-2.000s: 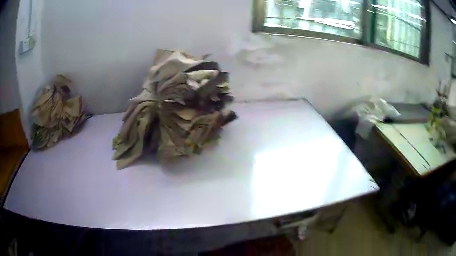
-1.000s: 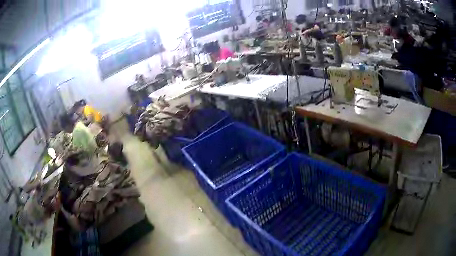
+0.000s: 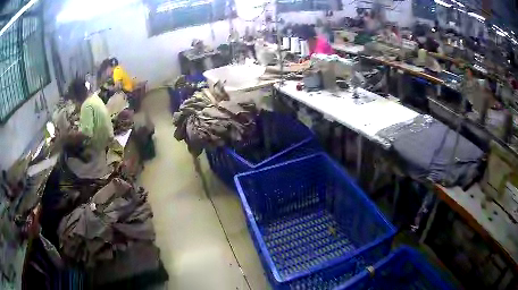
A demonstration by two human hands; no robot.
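Neither of my hands is in the picture. Nearest in front is a blue slatted crate (image 3: 309, 226), with its slatted floor showing. Part of another blue crate (image 3: 406, 272) is cut off by the bottom edge. Behind them, a bundle of brown-grey cloth pieces (image 3: 213, 122) lies over the end of a further blue crate (image 3: 267, 139). At the left, a large bundle of dark brown-grey pieces (image 3: 108, 224) rests on a pile.
An aisle floor (image 3: 184, 226) runs between the left piles and the crates. Sewing tables (image 3: 352, 113) line the right, one with grey cloth (image 3: 437, 150) over it. A person in pale green (image 3: 95, 119) and one in yellow (image 3: 121, 78) are at the left.
The view has turned from a white table by a wall to the factory floor, then further left and forward along the aisle. The crates and left pile appear nearer. No hand shows in any frame.
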